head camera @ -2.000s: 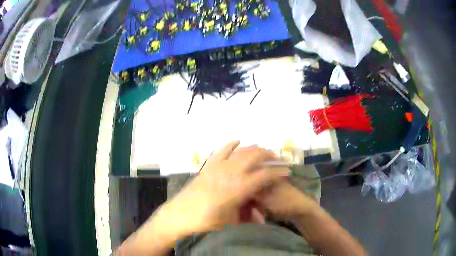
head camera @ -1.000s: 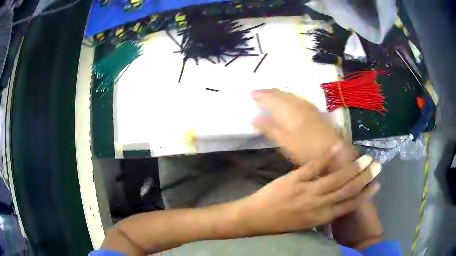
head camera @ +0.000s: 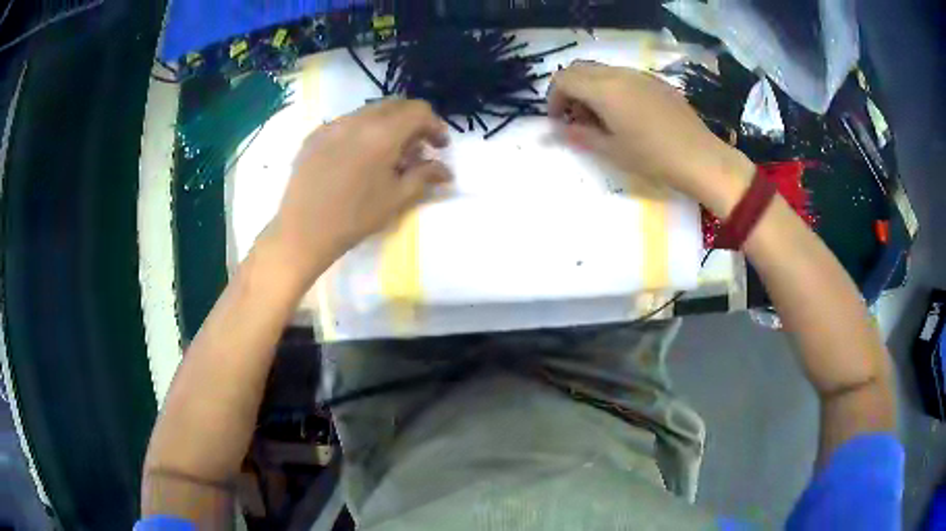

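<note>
The white work board [head camera: 519, 244] with yellow tape strips lies in front of me. A pile of short black pieces [head camera: 456, 78] sits at its far side. My left hand [head camera: 379, 171] is over the left part of the board, fingers curled and apart, with nothing seen in them. My right hand [head camera: 612, 119] is just right of the black pile, fingers curled down. Its fingertips are blurred and partly hidden, so I cannot tell if they hold a piece.
Green wires [head camera: 223, 124] lie left of the board. A red wire bundle [head camera: 794, 192] is partly behind my right wrist. A blue sheet [head camera: 249, 23] with boards along its edge is at the back left. A clear bag [head camera: 788, 42] lies back right.
My hands have moved apart and up onto the board, one on each side near the black pile. The loose black pieces at the middle of the board no longer show there.
</note>
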